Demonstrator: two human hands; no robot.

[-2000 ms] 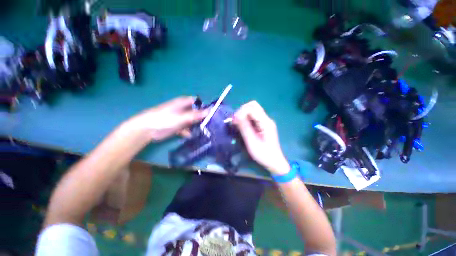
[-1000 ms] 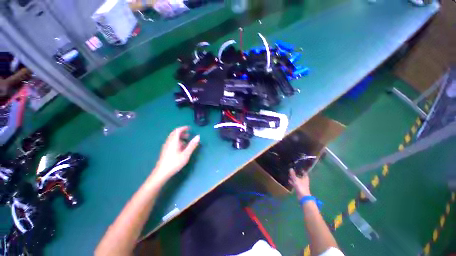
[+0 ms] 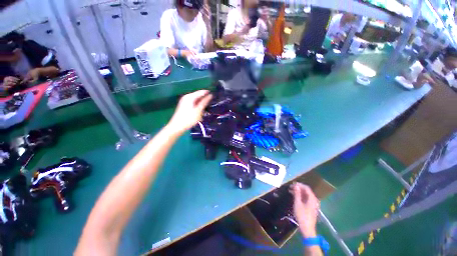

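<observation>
My left hand (image 3: 189, 114) is at the back left of the pile. Its fingertips are closed at the left edge of a blurred black housing (image 3: 236, 75) raised above the pile. My right hand (image 3: 304, 206), with a blue strap (image 3: 315, 244) on the wrist, is beside the open cardboard box (image 3: 281, 243) below the bench edge. Its fingers are bent; whether they hold something cannot be told. The pile of black housings (image 3: 220, 125) has white ribbons and red wires. Blue pieces (image 3: 265, 134) lie at its right. A white paper slip (image 3: 276, 176) shows under the front of the pile.
Partly assembled units (image 3: 59, 176) stand at the left on the green bench (image 3: 175, 200). A metal upright (image 3: 92, 82) rises behind them. People (image 3: 185, 30) sit across the line, near a white box (image 3: 152, 61). Metal legs (image 3: 334, 231) stand right of my right hand.
The view has swung right and up. Both hands left the unit held earlier. My left hand moved from bare bench to the pile, and a black housing is now raised there. My right hand stays low by the box.
</observation>
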